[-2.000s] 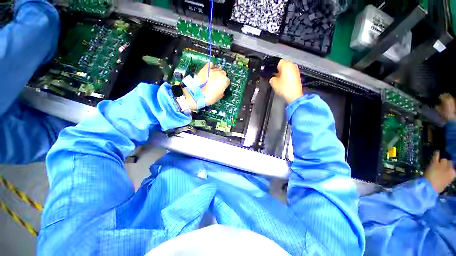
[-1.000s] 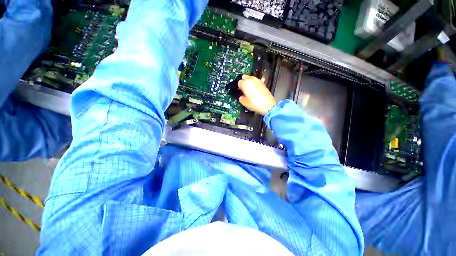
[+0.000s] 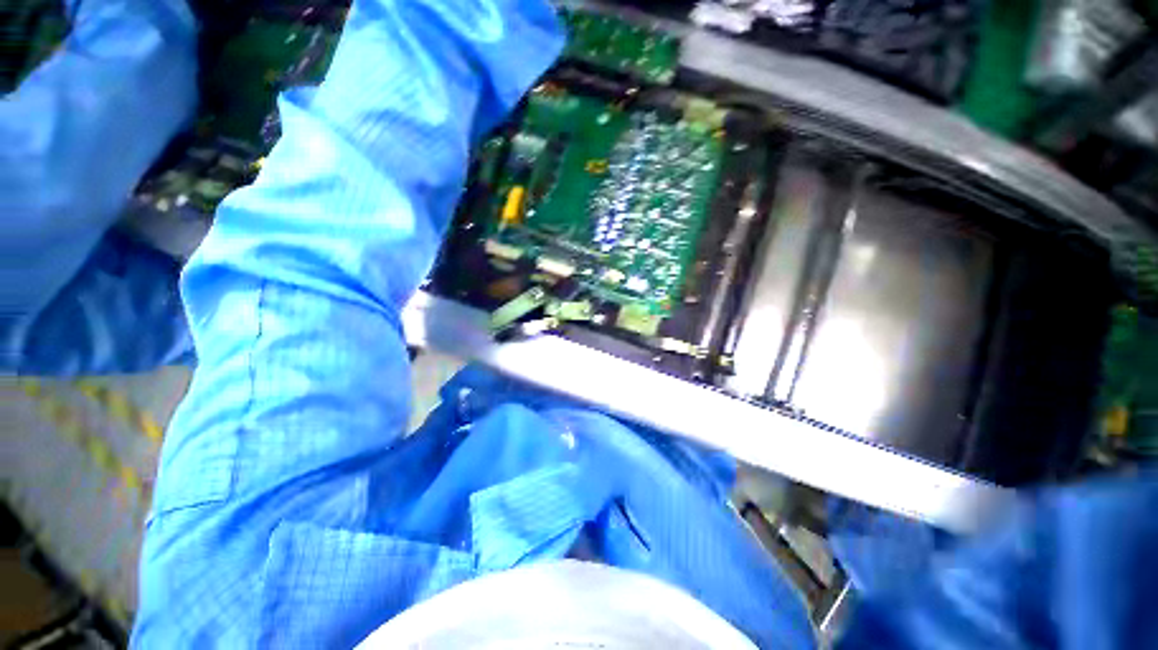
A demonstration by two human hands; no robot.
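A green circuit board (image 3: 578, 210) lies in a black carrier (image 3: 737, 229) on the line in front of me. It is crowded with small silver and white parts on its right half. A bright yellow component (image 3: 513, 205) stands near its left side. Pale green latches (image 3: 518, 309) show along the carrier's near edge. My left sleeve reaches up across the carrier's left side to the top edge, and my left hand is out of the picture. My right hand is not in view either.
A narrow green strip (image 3: 622, 48) lies beyond the board. Bins of pale parts (image 3: 749, 13) and dark parts (image 3: 902, 38) are cut off at the top. Silver rails (image 3: 762, 438) bound the line. Another person's sleeve (image 3: 89, 165) is at left; blurred blue cloth (image 3: 1016, 571) is at lower right.
My right hand has left the board and gone out of view. The black thing at its fingertips is no longer seen. The view has shifted and blurred; my left arm still reaches up.
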